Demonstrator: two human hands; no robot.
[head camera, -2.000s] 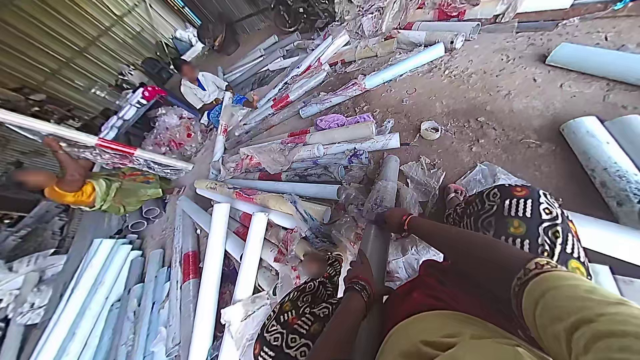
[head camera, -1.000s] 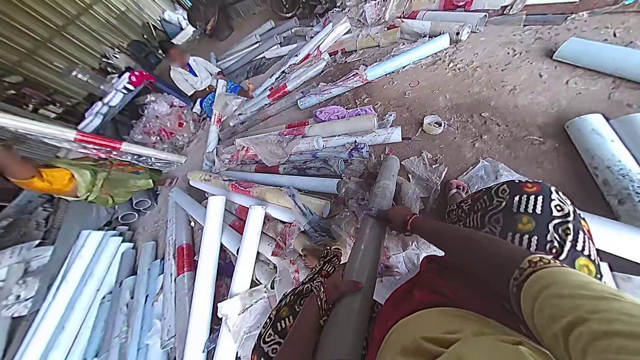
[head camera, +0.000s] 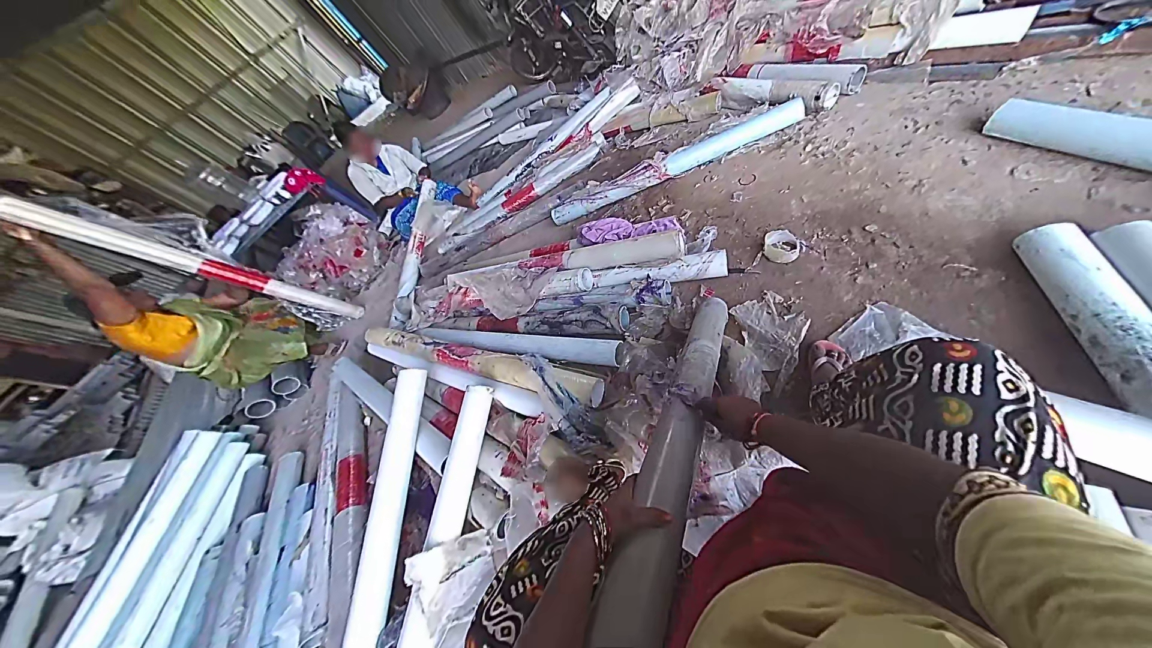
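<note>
A long grey plastic pipe (head camera: 664, 459) lies slanted between my knees, its far end on the littered ground. My left hand (head camera: 630, 517) rests on the near part of the pipe, gripping it from the left side. Farther up, my right hand (head camera: 731, 416) touches the pipe's right side at a strip of thin plastic film (head camera: 686, 394); whether its fingers pinch the film is too small to tell. Crumpled clear plastic wrap (head camera: 765, 337) lies to the right of the pipe's far end. Two white pipes (head camera: 389, 504) lie to the left of my left hand.
Wrapped pipes (head camera: 540, 346) are heaped ahead, with a roll of tape (head camera: 781, 246) beyond. Stacked pale pipes (head camera: 144, 540) fill the lower left. Large pipes (head camera: 1089, 310) lie at right. One person (head camera: 216, 337) holds a red-banded pipe (head camera: 180, 256); another (head camera: 382, 171) sits farther back.
My left hand has moved from lower on the pipe in the oldest frame to its side. At left, the other person's red-banded pipe has shifted slightly.
</note>
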